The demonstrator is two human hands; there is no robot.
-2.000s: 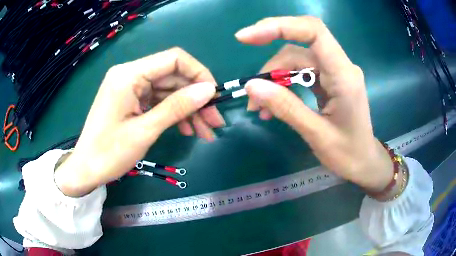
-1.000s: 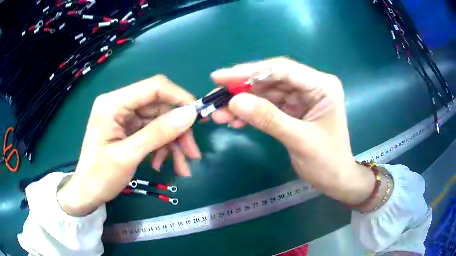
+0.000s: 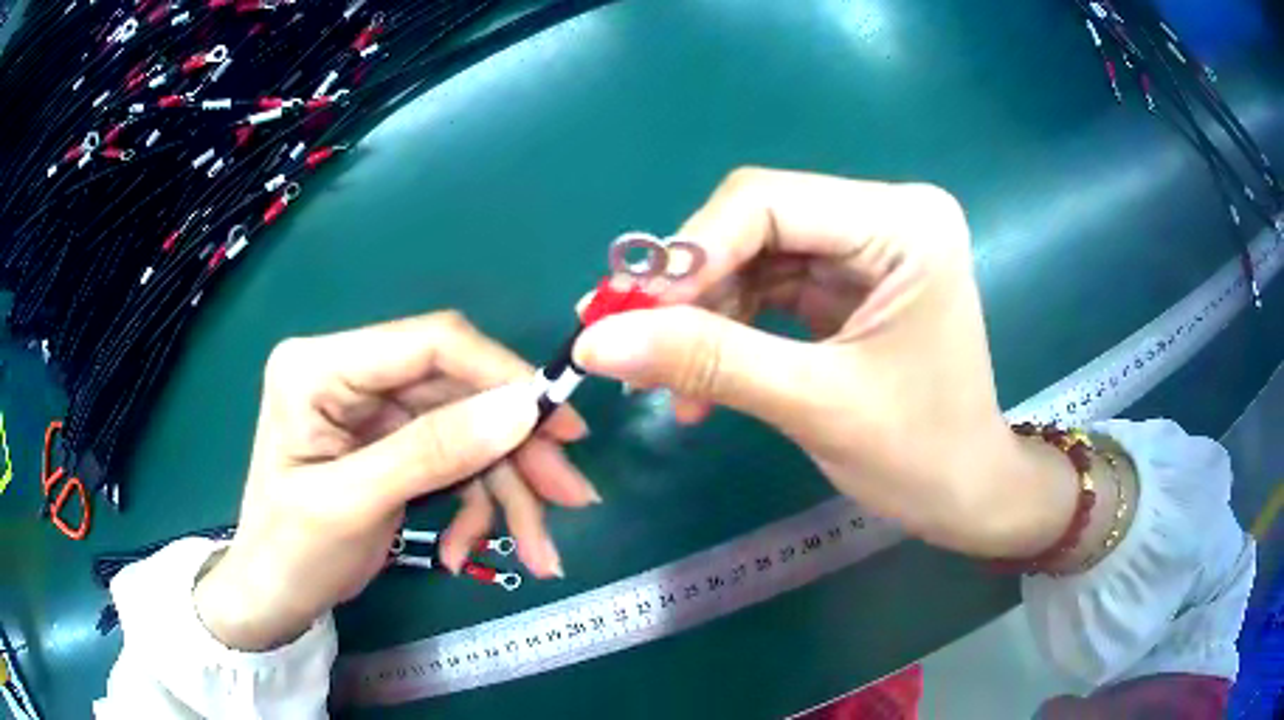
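My left hand (image 3: 408,450) pinches black wires between thumb and fingers, just behind a white wire marker (image 3: 563,383). My right hand (image 3: 817,352) pinches the same wires near their tips, at the red insulating sleeves (image 3: 617,298). Two ring terminals (image 3: 638,255) stick up side by side above the right fingertips. The rest of the held wires is hidden by my left hand. Other ring-ended wires with red sleeves (image 3: 483,573) lie on the mat below my left hand, partly covered by its fingers.
A steel ruler (image 3: 662,609) curves along the near edge of the green mat (image 3: 606,127). A harness pile (image 3: 127,211) fills the far left. Orange scissors handles (image 3: 65,499) lie at the left. More wires (image 3: 1197,141) hang at the far right.
The held wire tips have swung from pointing right to pointing up, and moved left. My left hand has moved lower. The right hand's raised index finger has come down onto the wires.
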